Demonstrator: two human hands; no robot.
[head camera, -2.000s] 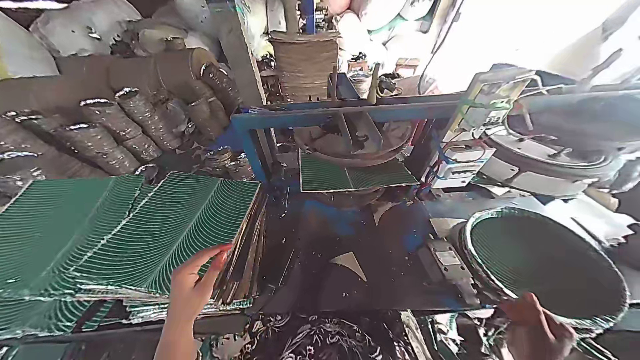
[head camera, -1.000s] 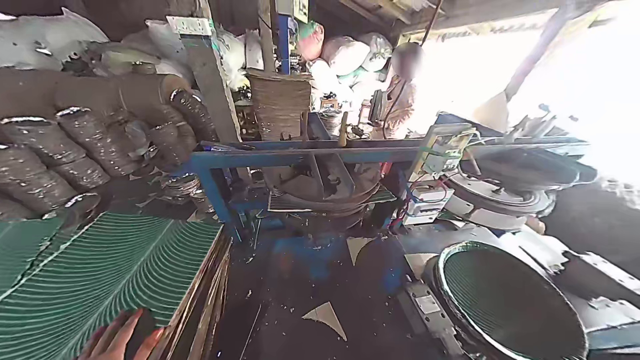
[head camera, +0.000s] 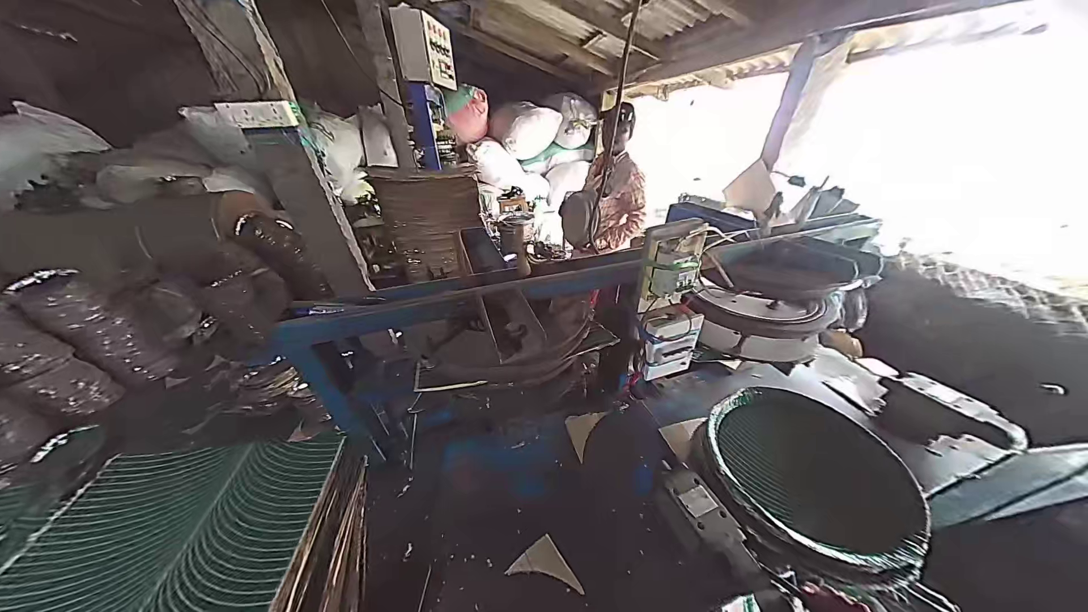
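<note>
My left hand is out of view. At the bottom edge, what looks like a small part of my right hand (head camera: 829, 597) shows below a stack of round green patterned plates (head camera: 816, 476); its grip is hidden. The stack has a ragged rim. Green sheets with pale curved lines (head camera: 187, 527) lie piled at the lower left, their brown layered edges facing right. Ahead stands a blue metal press frame (head camera: 331, 382) with a round metal die (head camera: 510, 365). Corners of a thin sheet stick out at the die's sides.
Pale triangular scraps (head camera: 546, 564) lie on the dark surface before the press. A control box with wires (head camera: 671, 297) is at its right post, near another round machine (head camera: 761, 319). A person (head camera: 620, 191) stands behind. Filled sacks (head camera: 518, 127) and wrapped rolls (head camera: 85, 327) are stacked farther back.
My left hand, on the green sheets in both earlier frames, has left the view. The green sheet seen flat in the press is now mostly hidden by the die. The view has tilted up.
</note>
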